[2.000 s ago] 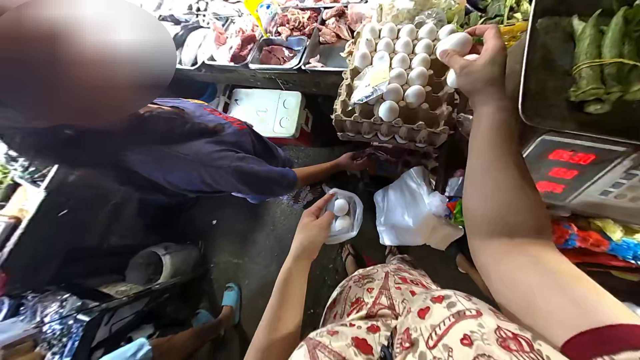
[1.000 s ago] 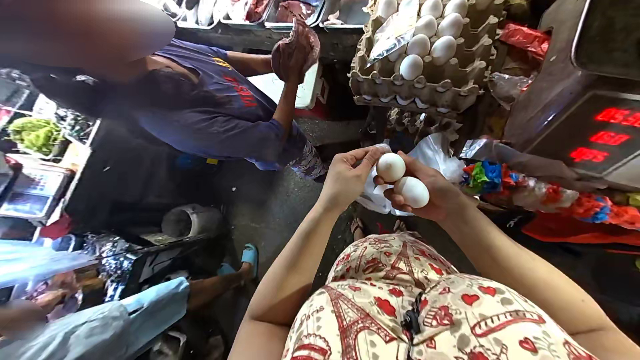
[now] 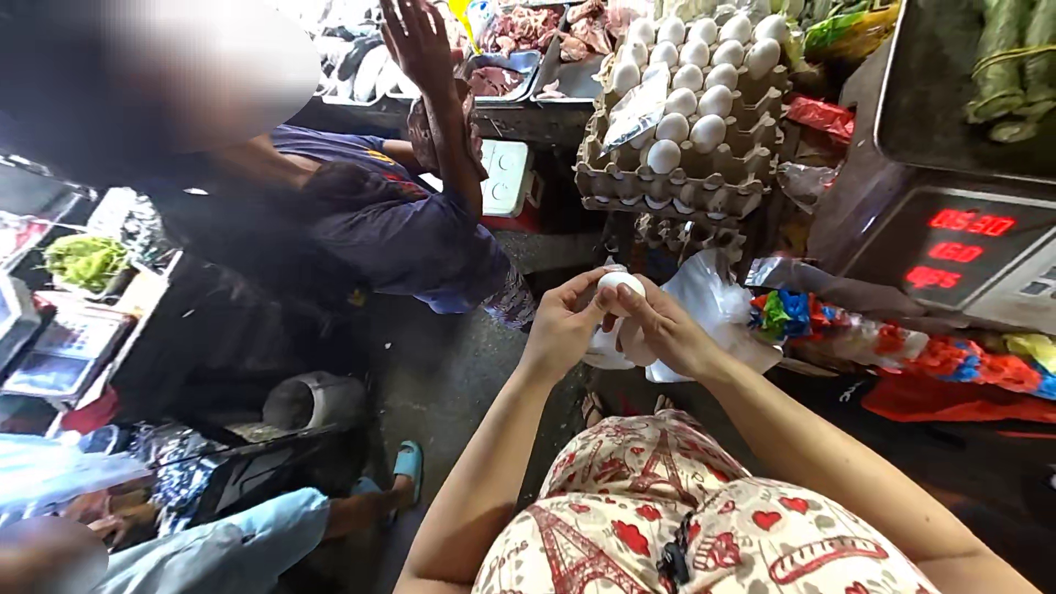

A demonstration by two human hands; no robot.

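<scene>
Both my hands meet low at the centre, in front of my printed clothing. A white egg sits between their fingertips. My right hand has its fingers round this egg. My left hand touches it from the other side, and a translucent plastic bag hangs beneath its fingers. Whether other eggs are inside the bag is hidden. Beyond my hands, many white eggs stand in stacked cardboard egg trays, with a clear plastic packet lying over some of them.
A person in a dark shirt stands at the left with a hand raised. Metal trays of meat line the counter. At right are a digital scale and bundled green vegetables. Another person's light-blue shorts show lower left.
My right hand has come down from the egg tray with eggs and joined my left hand over the bag. The neighbouring person's hand has gone up.
</scene>
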